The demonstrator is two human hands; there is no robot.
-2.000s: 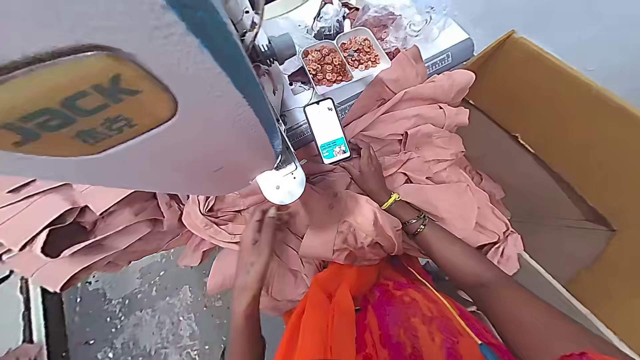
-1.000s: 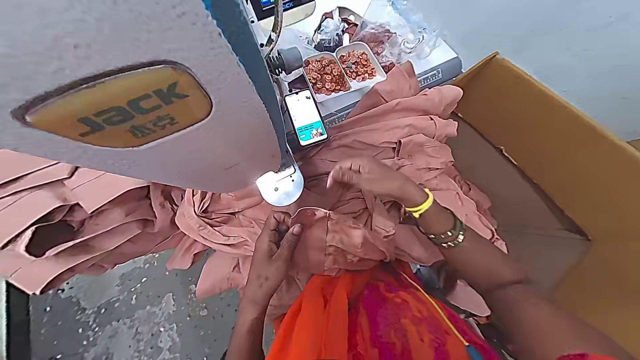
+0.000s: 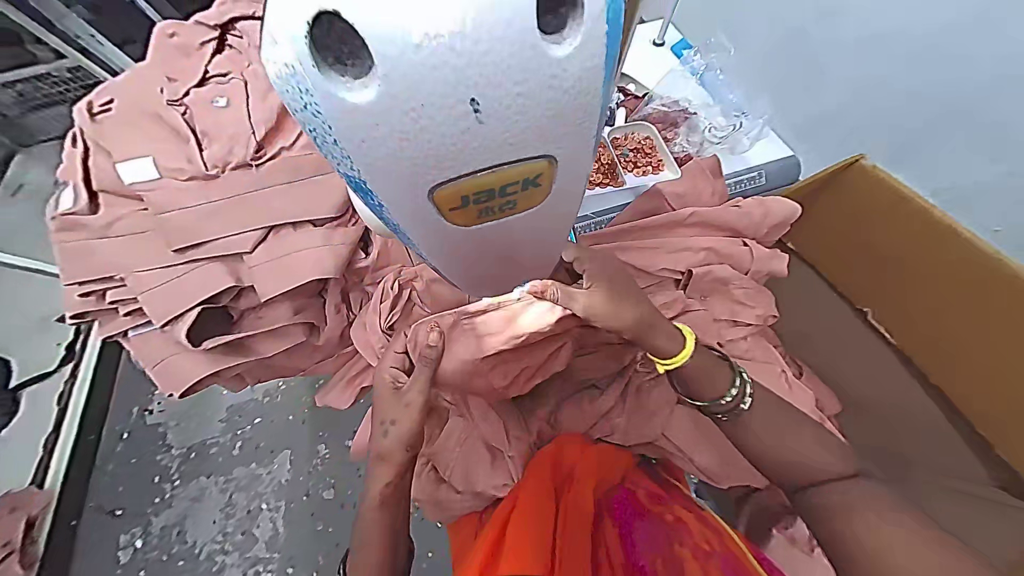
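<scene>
Under the head of a Jack sewing machine (image 3: 448, 104) I hold a pink cloth garment (image 3: 496, 344) with both hands. My left hand (image 3: 408, 376) pinches its edge between thumb and fingers, left of the machine's lower end. Thumb and fingers of my right hand (image 3: 608, 296) grip the same edge farther right, close to the lit spot beneath the head. The needle area is hidden behind the machine head. More pink garments lie around both hands, and a stack of them (image 3: 248, 200) is on the left.
A white divided tray of copper-coloured buttons (image 3: 640, 156) stands behind the machine at the right, beside clear plastic bags (image 3: 712, 120). A cardboard box (image 3: 920, 240) borders the right side. A worn grey floor (image 3: 224, 472) shows at lower left.
The view has shifted strongly, bringing the left stack into sight. My right hand was raised over the cloth one second ago and now grips its edge. The phone is now almost wholly hidden.
</scene>
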